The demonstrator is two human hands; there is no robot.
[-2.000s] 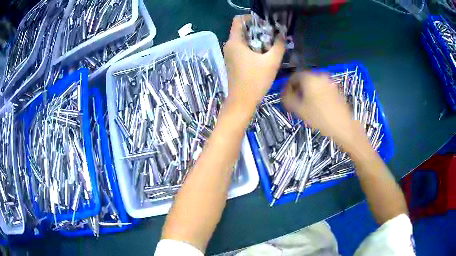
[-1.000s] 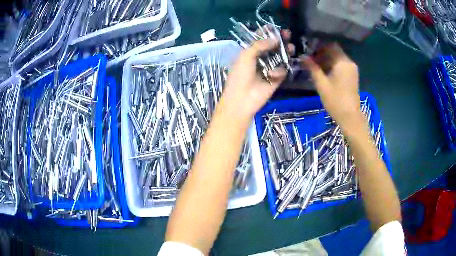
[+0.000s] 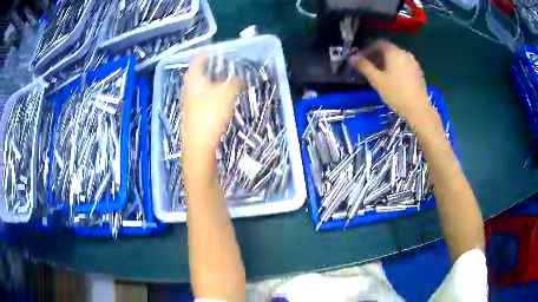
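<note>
My left hand (image 3: 206, 106) is over the upper left of the white bin (image 3: 295, 177). It is blurred, with silvery metal parts (image 3: 218, 68) at its fingers; whether it grips them is unclear. More slim silver parts fill the bin below. My right hand (image 3: 392, 74) is at the small bench machine (image 3: 348, 29), its fingertips beside a small shiny metal fixture (image 3: 336, 54). I cannot tell whether it holds a part. The blue bin (image 3: 318, 219) of silver parts lies below my right hand, under the forearm, with its blue bottom showing near the top.
Stacked blue bins (image 3: 125, 135) and white bins (image 3: 212, 26) full of parts stand at the left. A small white scrap (image 3: 249, 32) lies above the white bin. A red part (image 3: 413, 17) is by the machine. Another blue bin (image 3: 527, 88) is at the right edge, and a red stool (image 3: 513, 250) below.
My left hand has moved from beside the machine, where it held a bunch of parts, left and down to the white bin. My right hand remains near the machine. The view has shifted slightly.
</note>
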